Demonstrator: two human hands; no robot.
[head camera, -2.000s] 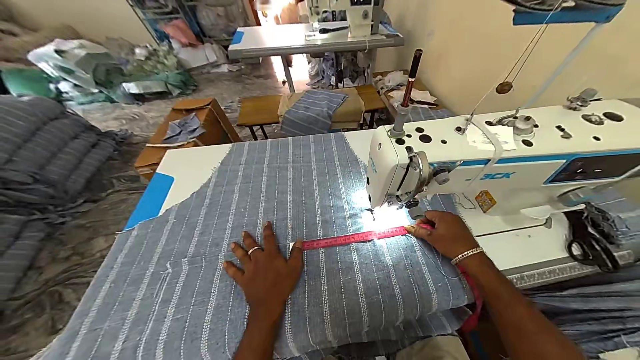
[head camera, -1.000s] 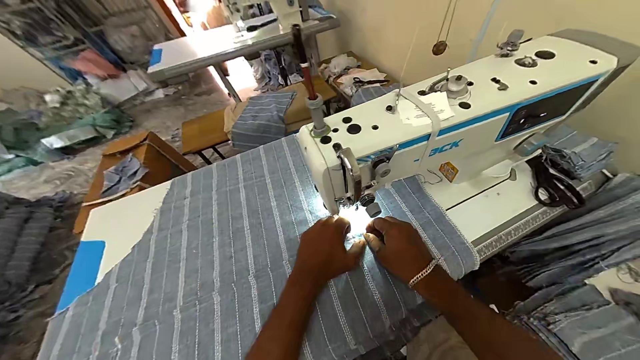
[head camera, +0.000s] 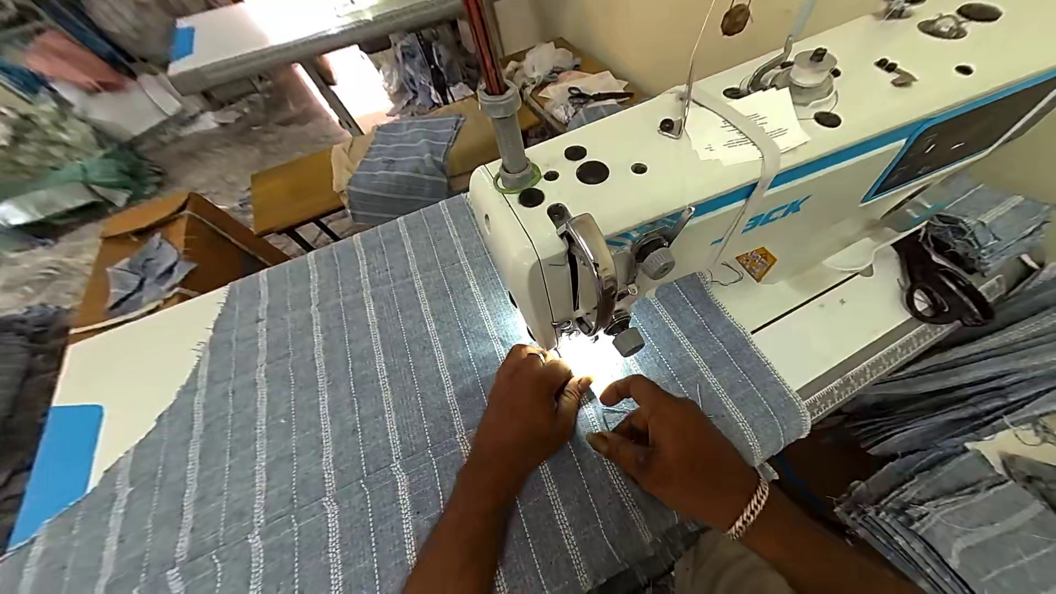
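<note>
A blue-grey striped cloth (head camera: 355, 396) lies spread over the table and under the head of a white Jack sewing machine (head camera: 528, 239). Light from the lamp glares at the needle area and hides the needle. My left hand (head camera: 532, 400) rests on the cloth just below the needle area, its fingers bent and thumb towards the glare; whether it pinches the cloth cannot be told. Right of it, my right hand (head camera: 668, 450) is over the cloth with thumb and forefinger apart, nothing seen between them. A bracelet circles that wrist.
Dark-handled scissors (head camera: 940, 289) lie on the machine bed at the right, near cloth scraps. Stacked striped cloth (head camera: 973, 495) fills the lower right. A brown box (head camera: 177, 256) stands beyond the table's left side, with a wooden bench (head camera: 289, 194) behind. A thread stand post (head camera: 499, 124) rises beside the machine head.
Two seconds ago both hands held a red measuring tape across the cloth; it is out of sight now. Both hands came together at the needle, then my right hand drew back slightly. The view moved closer.
</note>
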